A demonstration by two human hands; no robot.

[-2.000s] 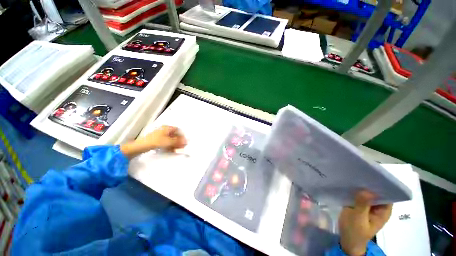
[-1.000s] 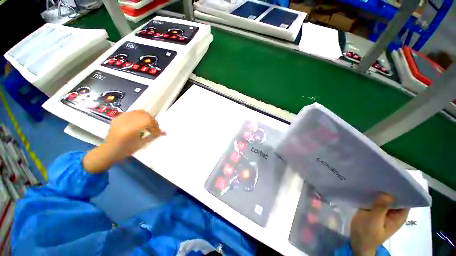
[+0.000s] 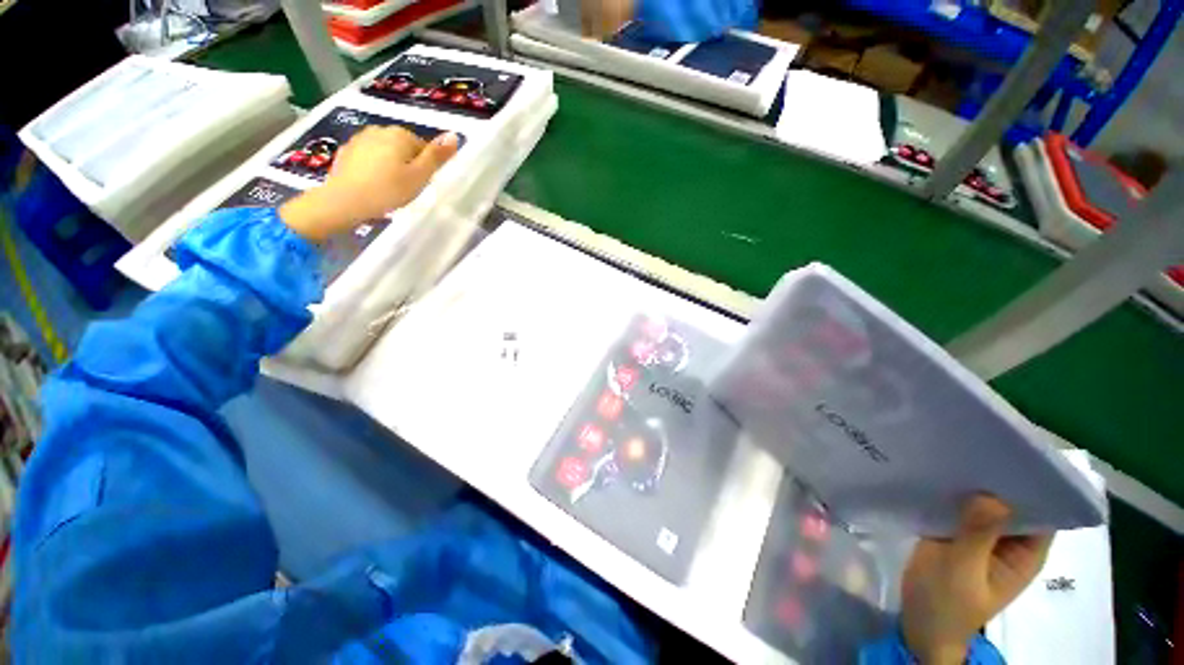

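Observation:
My right hand (image 3: 974, 578) grips the lower right edge of a tablet in a frosted sleeve (image 3: 896, 409), held tilted above the white foam tray (image 3: 455, 344). One sleeved tablet (image 3: 636, 442) lies in the tray's middle slot; another (image 3: 805, 572) lies to its right, partly hidden. The left slot shows white. My left hand (image 3: 377, 175) is over the middle tablet of the stacked white tray at left; its fingers are bent, and whether it grips anything cannot be told. Printed tablets (image 3: 442, 81) fill that tray.
A green conveyor belt (image 3: 649, 195) runs beyond the bench, with grey uprights (image 3: 1084, 279). Another white tray (image 3: 727, 85) and a person's blue sleeve (image 3: 695, 16) are across it. White sleeves (image 3: 1065, 611) lie at right. More stacked trays (image 3: 156, 130) stand at far left.
My left hand has moved up and left from the near tray onto the stacked tray. My right hand still holds the sleeved tablet. A person's arm has appeared across the belt.

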